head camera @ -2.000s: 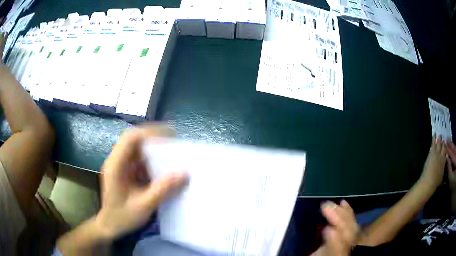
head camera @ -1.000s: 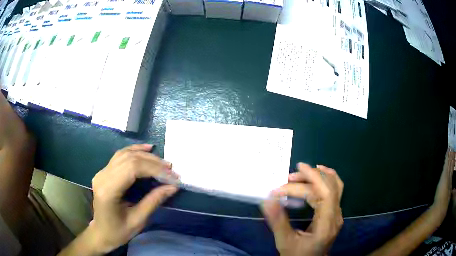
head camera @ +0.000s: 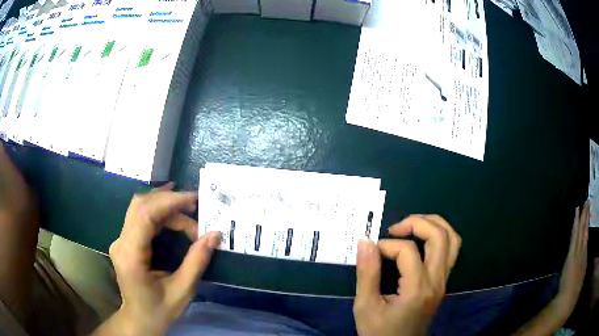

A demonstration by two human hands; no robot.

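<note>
A leaflet folded into a wide strip (head camera: pixel 282 213) lies on the dark green table in front of me. It shows small drawings above short dark bars, and its layers are slightly offset at the right end. My left hand (head camera: pixel 161 246) grips its left end, thumb on the lower left corner. My right hand (head camera: pixel 410 262) grips its lower right corner, thumb on top and fingers bent beside the edge.
White thermometer cartons (head camera: pixel 141 98) overlap in a row at left. More cartons (head camera: pixel 286 9) stand at the far edge. Unfolded leaflets (head camera: pixel 420 85) lie at upper right, with loose papers (head camera: pixel 552 36) beyond. A person's arm is at far left; another person's hand (head camera: pixel 578 246) is at right.
The leaflet was lifted in my left hand, then laid on the table with both hands at its near edge. It is now a narrower strip with drawings and dark bars showing.
</note>
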